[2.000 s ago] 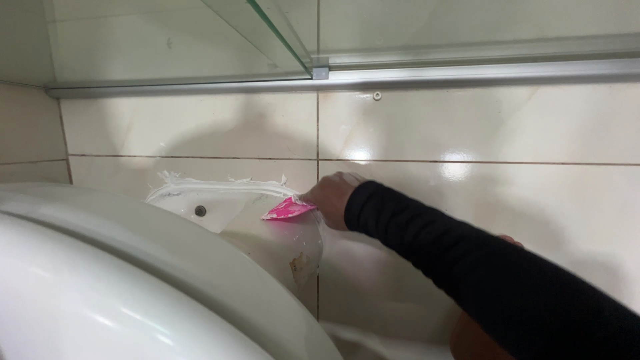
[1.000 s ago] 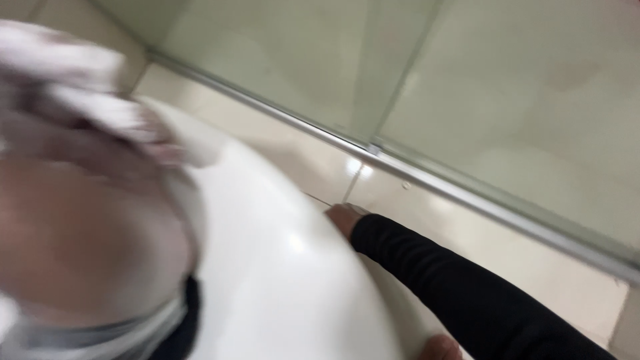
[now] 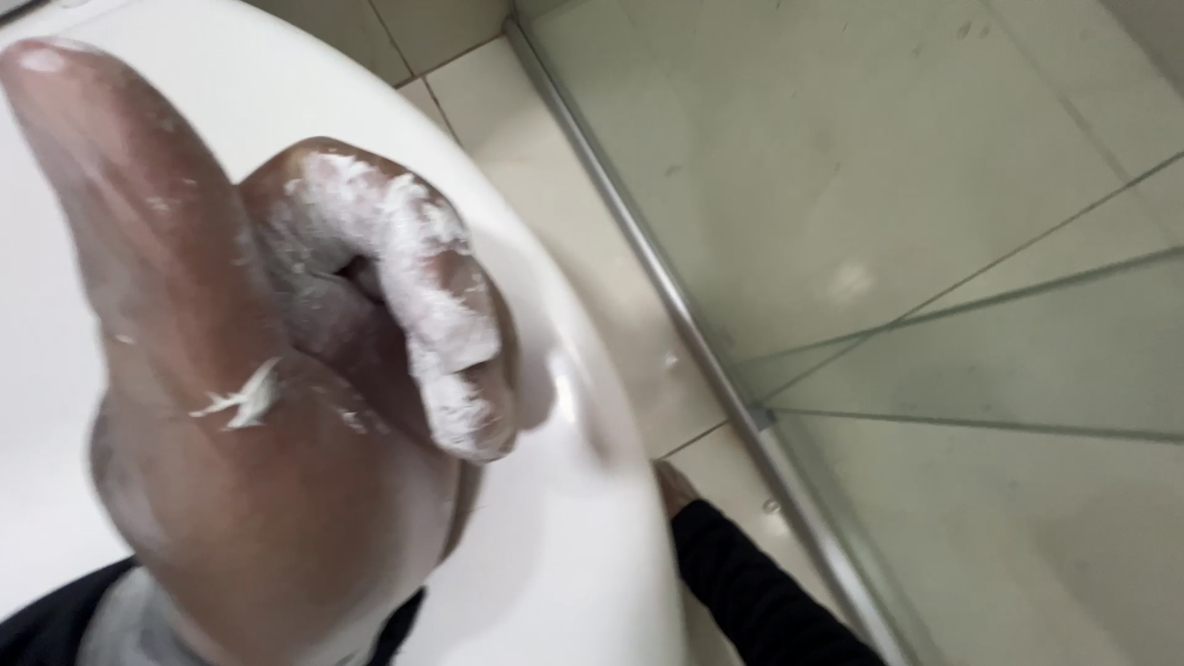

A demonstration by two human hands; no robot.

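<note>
Close to the camera, my left hand (image 3: 305,351) is raised over a white, glossy rounded fixture (image 3: 564,555), its lid or rim. The thumb points up, the fingers are curled, and a white paste (image 3: 444,296) coats them. No object shows in that hand. My right hand (image 3: 675,486) is low beside the fixture's outer edge, mostly hidden behind it, with a black sleeve (image 3: 749,592) leading to it. Whether it holds anything cannot be seen.
A metal floor rail (image 3: 647,259) runs diagonally past the fixture. Clear glass panels (image 3: 925,361) stand along it. Beige tiles (image 3: 555,203) lie between the rail and the fixture. A small round ring (image 3: 771,506) is on the tile near the rail.
My left hand, out of view two seconds ago, has come in at the left. The pink spreader earlier at my right hand is out of sight. The view has turned strongly.
</note>
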